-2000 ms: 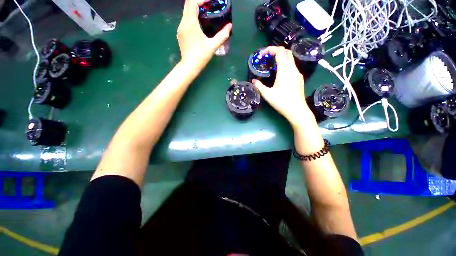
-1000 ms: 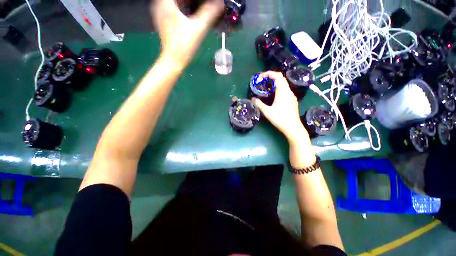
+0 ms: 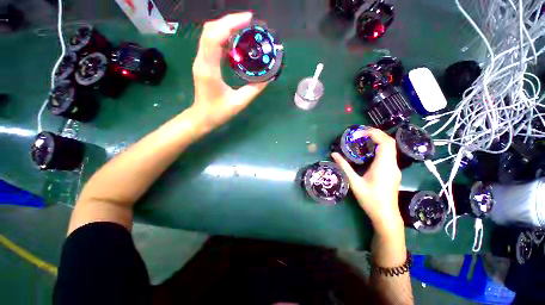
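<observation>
My left hand (image 3: 218, 74) is shut on a black cylindrical unit (image 3: 256, 52) with a ring of light-blue lights and a red spot, held up over the bench with its top facing me. My right hand (image 3: 377, 179) is around a second unit (image 3: 357, 145), glowing blue, upright on the bench; thumb and fingers touch its sides. An unlit unit (image 3: 325, 181) stands just left of my right thumb. A small clear pot (image 3: 308, 94) with a pale stick stands between my hands, further back.
Several black units (image 3: 91, 68) and a white lead (image 3: 61, 36) are at the left. At the right are ribbed units (image 3: 389, 107), a white-blue rounded item (image 3: 427, 90), tangled white cables (image 3: 505, 89) and a white tub (image 3: 520, 202). Blue stools (image 3: 460, 275) stand below the bench edge.
My left hand has come back from the far side of the bench and now shows a unit lit light blue. My right hand stays on the blue-lit unit. The whole view has shifted.
</observation>
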